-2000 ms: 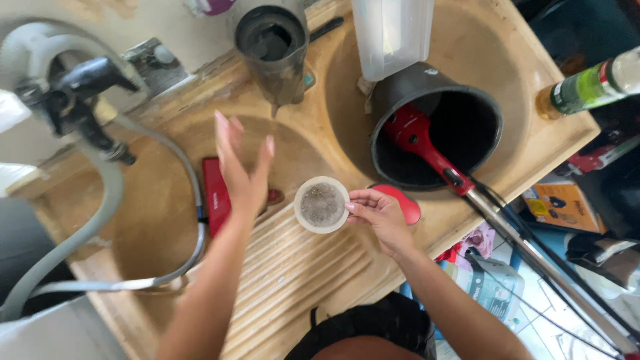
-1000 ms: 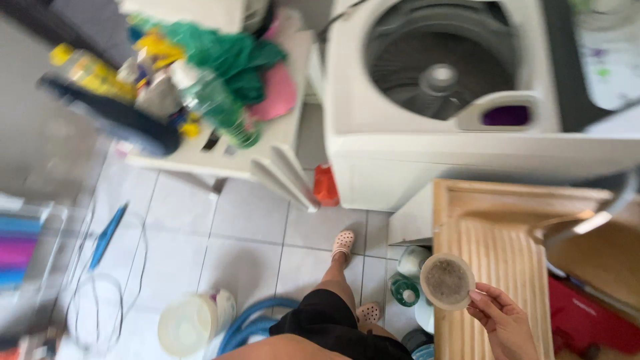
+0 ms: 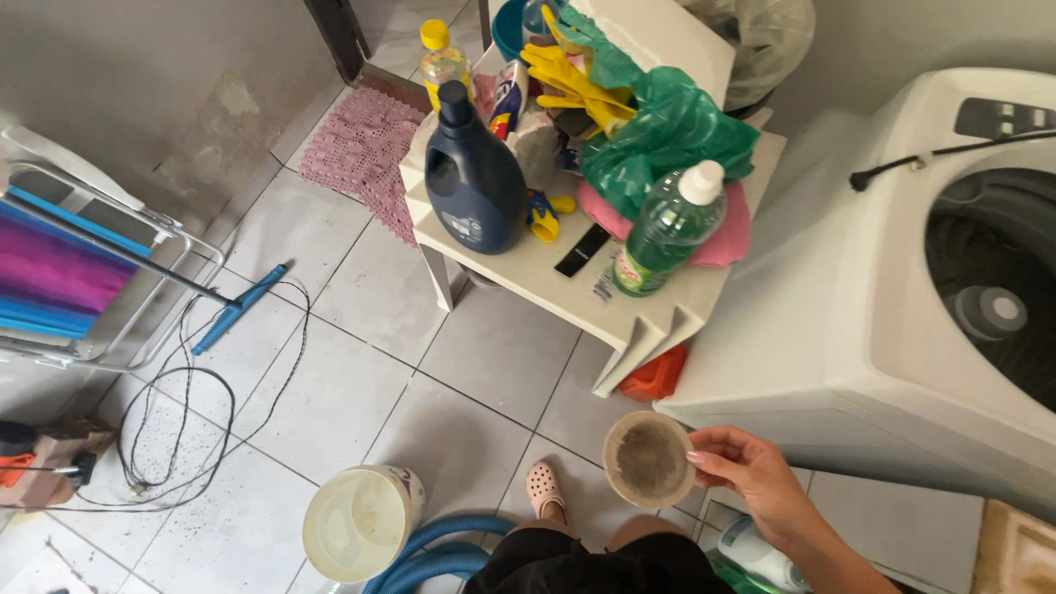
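My right hand [image 3: 755, 478] pinches the rim of a small round, pale-rimmed filter [image 3: 649, 459] between thumb and fingers. Its middle is covered with grey-brown dirt or lint. The hand is at the lower right, above the tiled floor and beside the washing machine's front. My left hand is out of view.
A white plastic table [image 3: 544, 276] bears a dark blue bottle [image 3: 476, 186], a green bottle [image 3: 670, 231] and yellow gloves [image 3: 577, 82]. The washing machine [image 3: 833, 272] stands right. On the floor lie a bucket [image 3: 326, 528], a blue hose [image 3: 450, 549], a squeegee [image 3: 239, 309] and a looped cord [image 3: 233, 404].
The view has swung from the sink to the table and floor. My right hand still holds the filter. My left hand, seen over the sink two seconds ago, has left the view.
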